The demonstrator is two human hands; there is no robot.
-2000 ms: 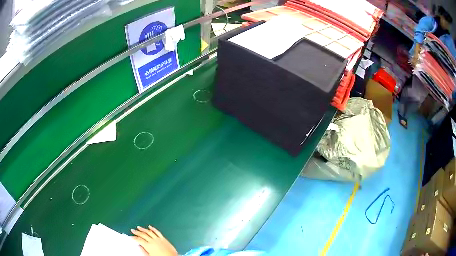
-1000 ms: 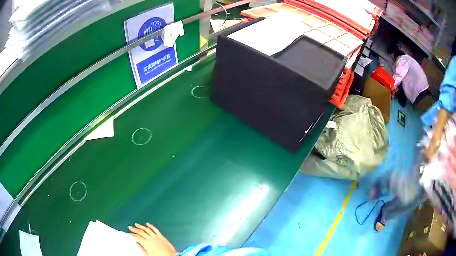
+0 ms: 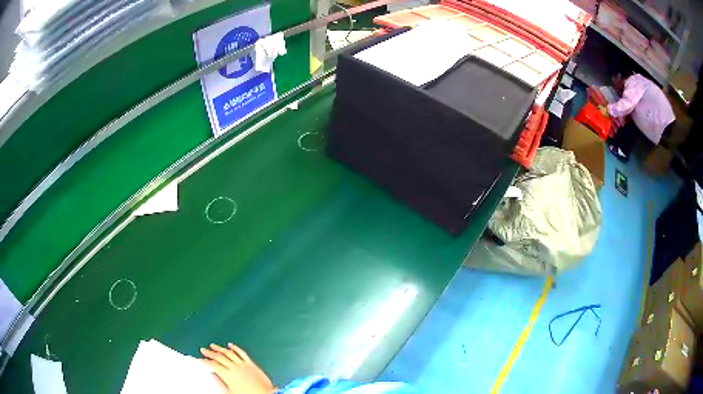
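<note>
White sheets [image 3: 166, 373] lie at the bottom edge of the head view, partly cut off. My right hand [image 3: 235, 371], bare with a blue sleeve, is at their right edge with its fingers extended and slightly apart. Its thumb and palm are mostly hidden or cut off, and I see no clear grip. My left hand is out of the picture. A deep black stack of trays [image 3: 416, 146] stands on the far part of the green bench [image 3: 254, 269]. White sheets [image 3: 420, 52] lie in its top tray, beside a bare black part.
Red trays [image 3: 524, 31] are stacked behind the black stack. A grey plastic sack [image 3: 551, 215] and cartons [image 3: 663, 331] are on the blue floor. A rail and a blue glove notice [image 3: 235, 69] line the bench back. A person [image 3: 644, 108] in pink bends by the far shelves.
The person in blue carrying a load has passed out of view on the right. The person in pink has moved slightly right. My right hand and the white sheets have not visibly moved.
</note>
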